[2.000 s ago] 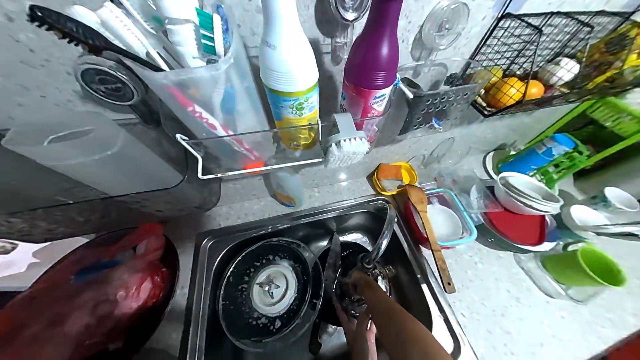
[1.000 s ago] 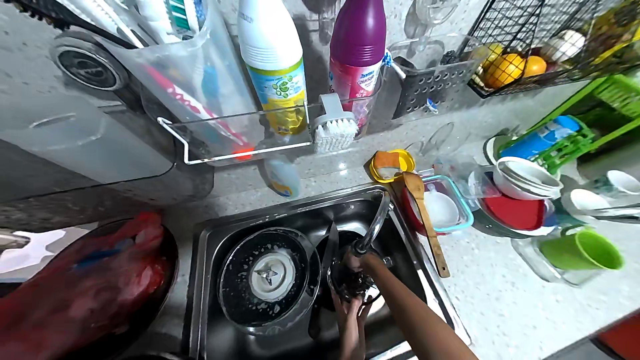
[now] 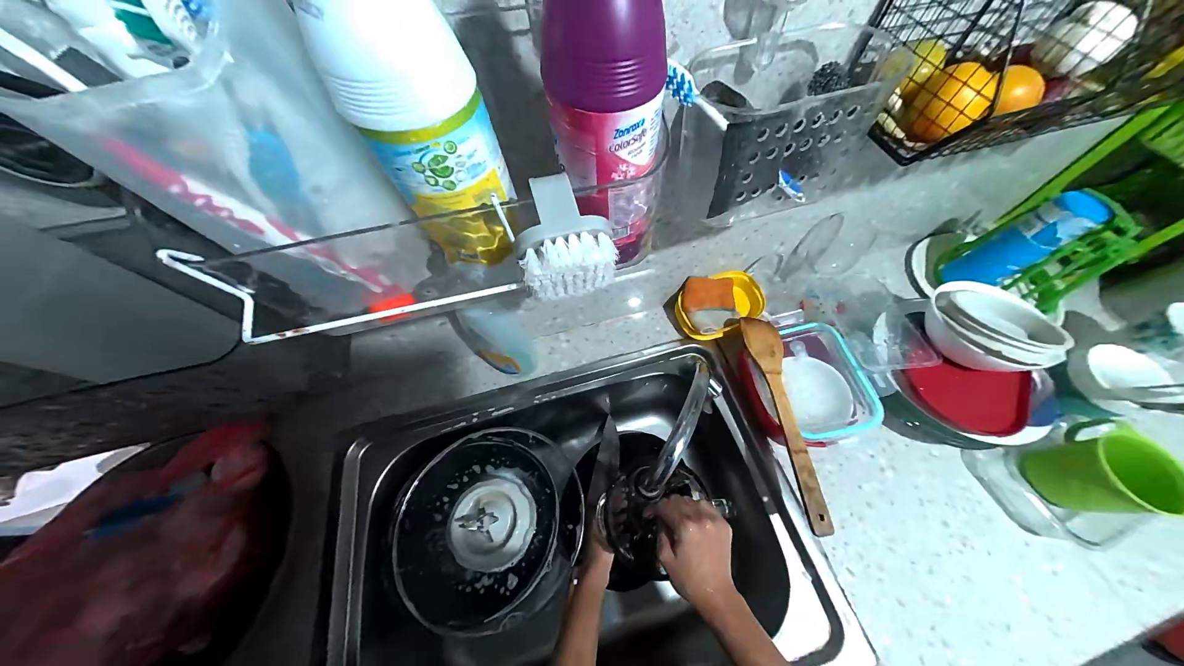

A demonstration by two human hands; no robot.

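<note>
Under the curved metal faucet [image 3: 683,430], a dark round vessel, apparently glass, [image 3: 638,518] is in the steel sink [image 3: 758,536]. My left hand [image 3: 598,546] holds its left side; the fingers are partly hidden. My right hand [image 3: 694,541] is at its right side, fingers curled at the rim; whether they grip it or something inside cannot be told. A knife blade [image 3: 607,458] stands upright just left of the vessel. Left in the sink lies a wet dark pan or lid [image 3: 435,555] with a blender blade base [image 3: 490,521] on it.
Right of the sink lie a wooden spatula [image 3: 791,416], a glass container [image 3: 865,398], stacked white bowls [image 3: 999,324] and a green cup [image 3: 1101,467]. A yellow dish [image 3: 751,296] with a sponge [image 3: 709,294] sits behind. A rack [image 3: 388,314] with bottles and a brush [image 3: 569,254] overhangs the back edge.
My right hand has shifted from near the faucet's end to the vessel's right side. My left hand stays low by the vessel. The view has moved somewhat.
</note>
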